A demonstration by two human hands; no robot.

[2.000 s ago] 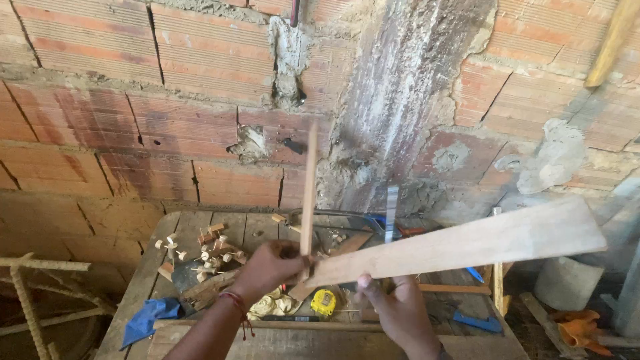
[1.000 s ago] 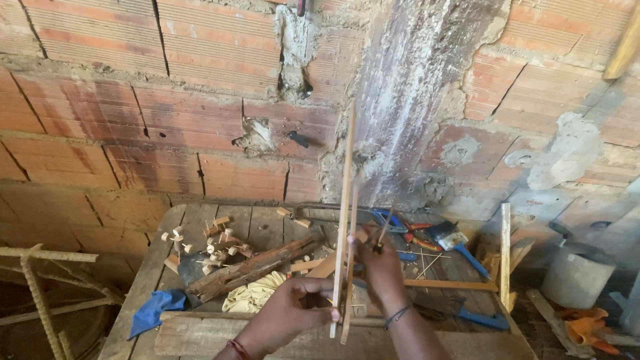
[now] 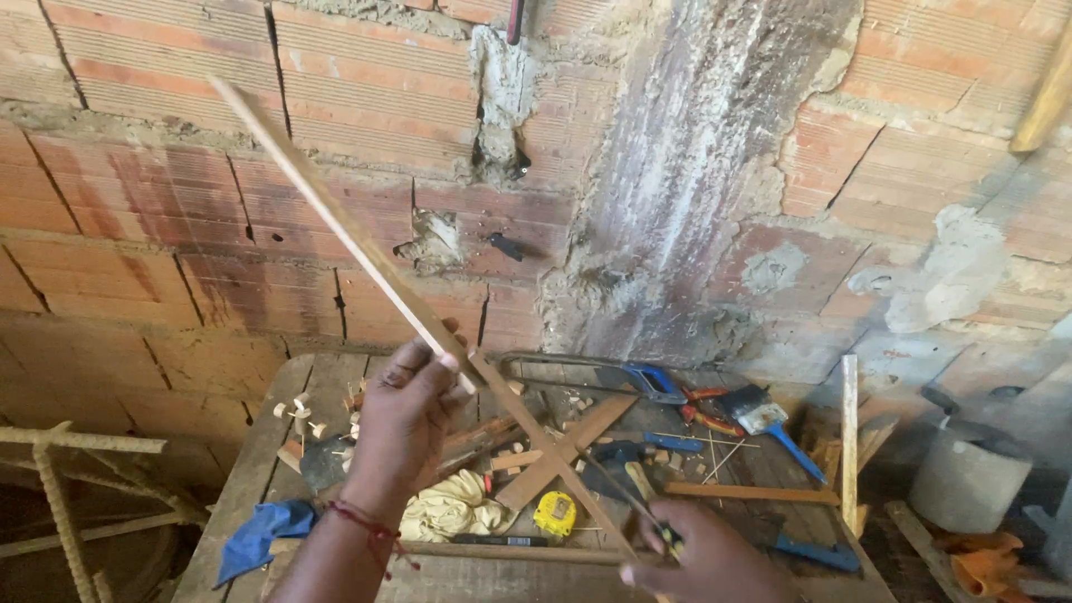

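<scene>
My left hand (image 3: 410, 410) is closed around the lower end of a thin wooden slat (image 3: 335, 226), which slants up to the left in front of the wall. My right hand (image 3: 703, 553), low at the right, grips a tool with a black and yellow handle and thin metal shaft (image 3: 615, 486), seemingly a screwdriver. Beside its fingers runs a narrow slat (image 3: 511, 398), crossing a wider wooden piece (image 3: 599, 423); whether the hand also holds this slat I cannot tell. A yellow tape measure (image 3: 554, 512) and a pale crumpled cloth (image 3: 452, 502) lie between the hands.
The wooden table (image 3: 293, 394) stands against a brick wall (image 3: 368, 193). On it are a blue-handled hacksaw (image 3: 653, 383), a paintbrush (image 3: 779, 431), red-handled pliers (image 3: 708, 406), a blue cloth (image 3: 264, 532) and small wooden pieces (image 3: 301, 414). A concrete cylinder (image 3: 967, 477) stands at the right.
The slats first held together in front of me are now apart: one is raised up-left in my left hand. My right hand has moved down and right with the thin tool.
</scene>
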